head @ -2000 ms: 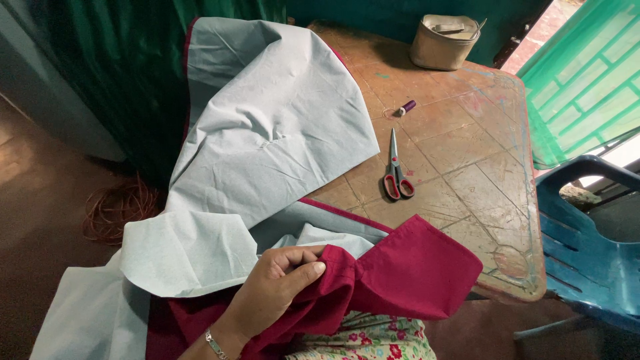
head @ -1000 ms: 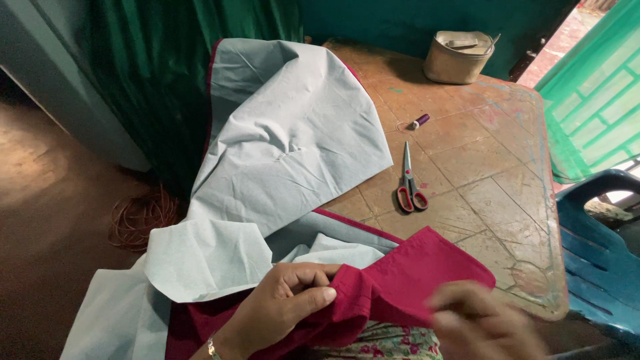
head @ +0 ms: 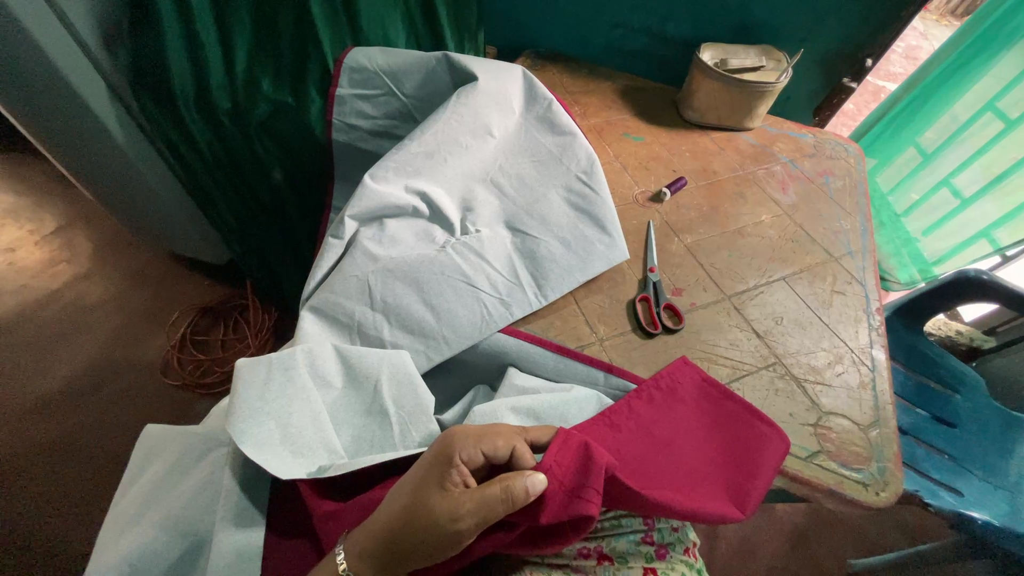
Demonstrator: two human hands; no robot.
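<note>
My left hand (head: 472,488), with a bracelet at the wrist, pinches the edge of a dark red fabric (head: 688,448) between thumb and fingers. The red fabric lies over my lap and reaches onto the table's near edge. Joined or lying against it is a large light grey fabric (head: 480,200) with dark red edging, spread over the left part of the table. My right hand is out of view. Scissors (head: 655,296) with black and red handles rest on the table, blades partly hidden from detail and pointing away. Beyond them lies a small purple thread spool (head: 673,189).
The brown table (head: 800,320) has a scratched, tile-patterned top. A beige container (head: 734,86) stands at its back edge. A blue plastic chair (head: 952,392) is at the right. Coiled reddish cord (head: 218,340) lies on the floor at left, near a dark green curtain (head: 224,136).
My right hand, seen blurred over the red fabric one second ago, has left the view. My left hand keeps its pinch on the red fabric.
</note>
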